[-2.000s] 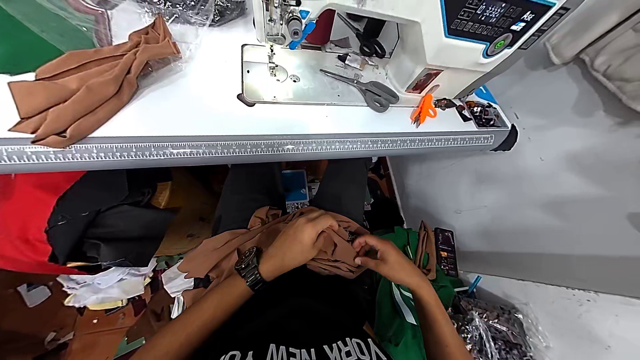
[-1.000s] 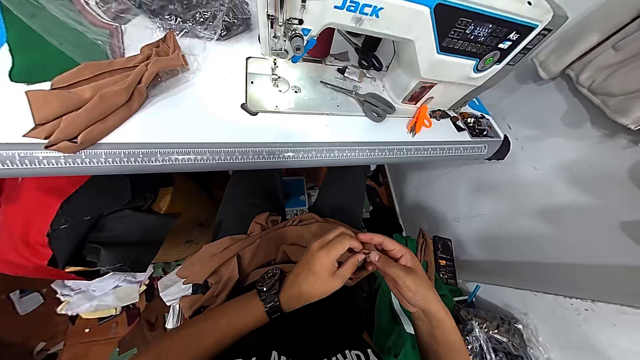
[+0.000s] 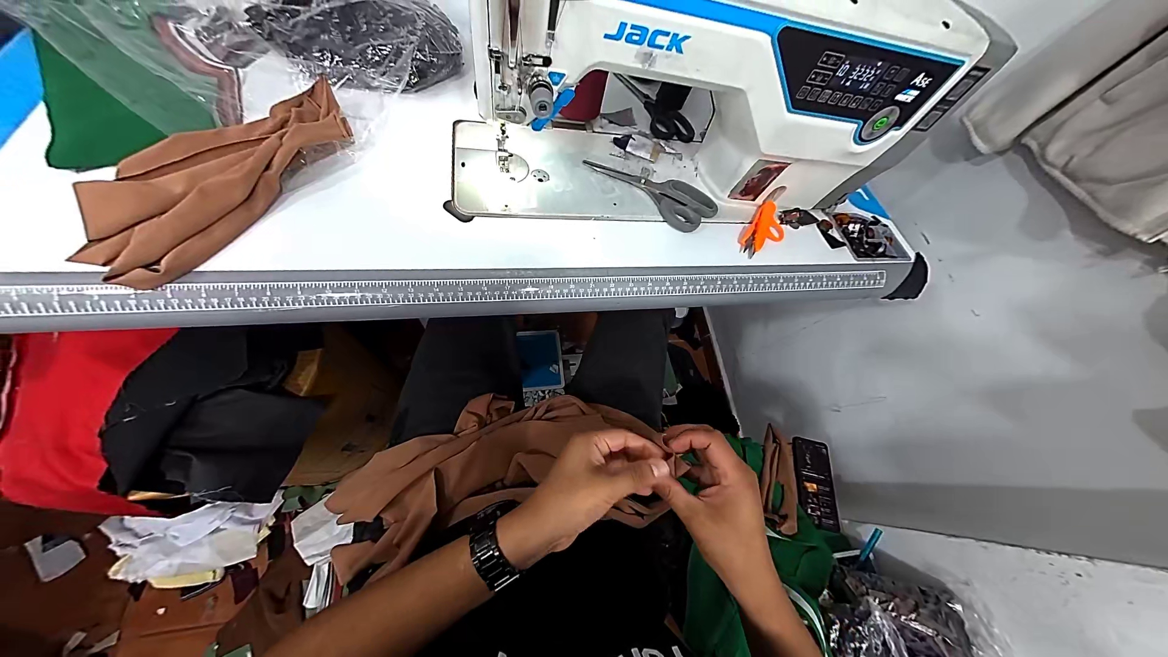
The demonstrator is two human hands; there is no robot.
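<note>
Brown fabric (image 3: 456, 456) lies gathered across my lap, below the table edge. My left hand (image 3: 593, 484), with a dark watch at the wrist, pinches the fabric's right part between thumb and fingers. Close beside it, my right hand (image 3: 716, 484) pinches the same piece, the fingertips of both hands nearly touching. What lies between the fingertips is too small to make out. Green fabric (image 3: 803, 566) is under and beside my right forearm.
A Jack sewing machine (image 3: 712, 55) stands on the white table (image 3: 383, 219), with grey-handled scissors (image 3: 671, 196), orange thread snips (image 3: 762, 228) and folded brown fabric pieces (image 3: 219, 182). A phone (image 3: 815, 484) lies right of my lap. Red fabric (image 3: 73, 411) and scraps are at left.
Two seconds ago my hands were apart on the brown fabric; they have come together, fingertips close, and remain so. The view has shifted slightly.
</note>
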